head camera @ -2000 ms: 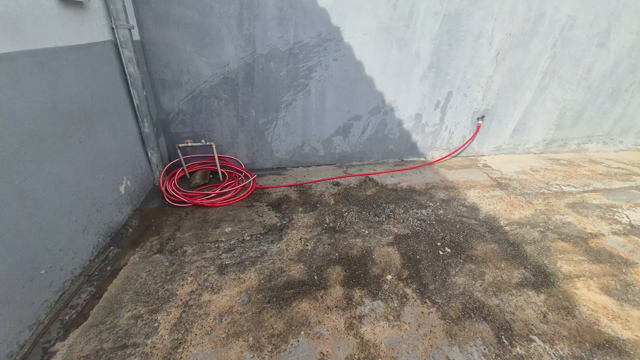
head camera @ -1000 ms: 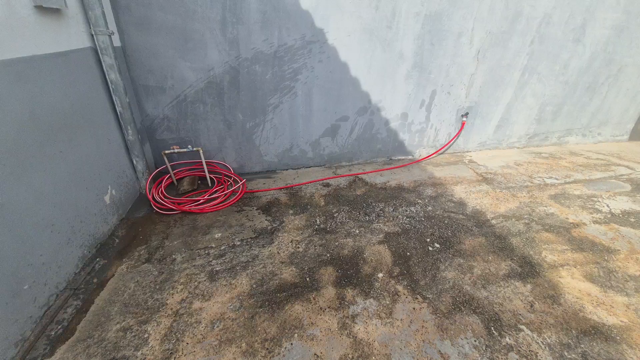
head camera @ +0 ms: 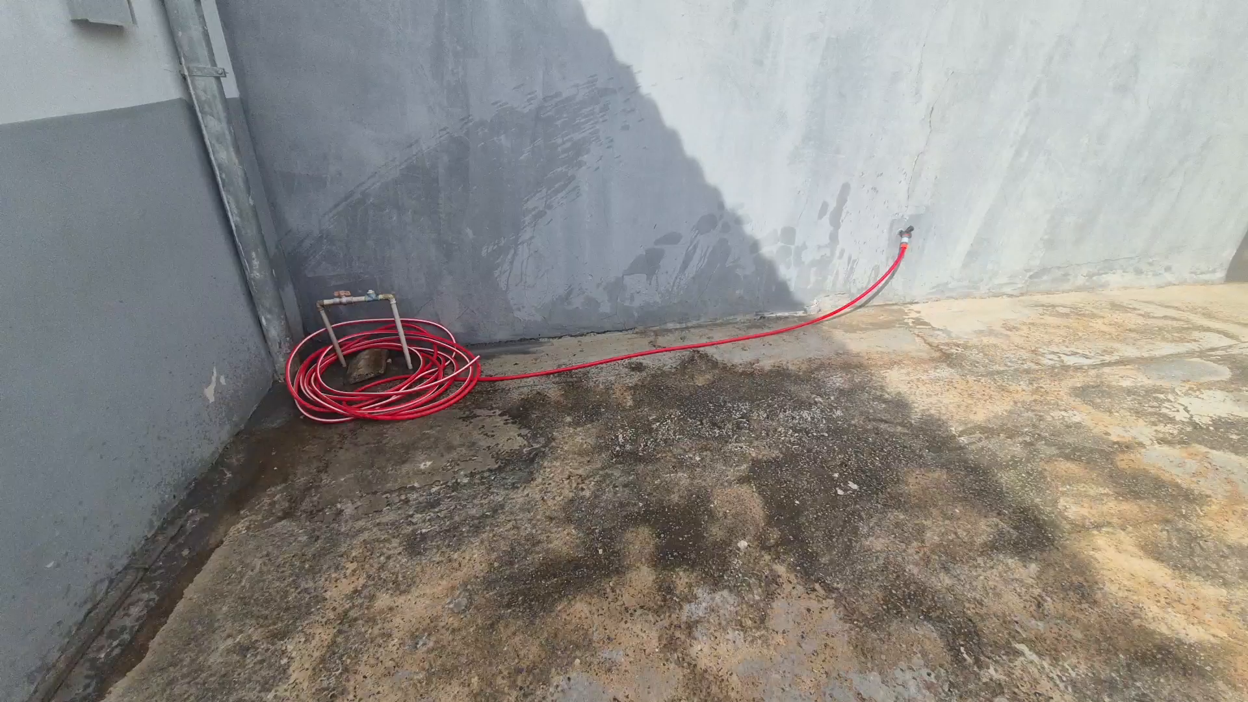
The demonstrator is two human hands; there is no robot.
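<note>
Neither my left hand nor my right hand shows in the head view. A red garden hose [head camera: 429, 400] lies coiled on the concrete floor near the corner, looped around an upright pipe frame [head camera: 357, 298] with valve fittings on top. Inside the coil, between the frame's legs, sits a dark brownish block-like object [head camera: 367, 366]. From the coil a single length of hose runs right along the base of the wall, then rises to a wall tap [head camera: 906, 234], where its end is attached.
A grey wall [head camera: 829, 117], partly in shadow with wet marks, stands behind the hose. A metal downpipe [head camera: 229, 175] runs down the corner beside the left wall [head camera: 107, 283]. The rough concrete floor [head camera: 624, 546] is stained, with dark damp-looking patches.
</note>
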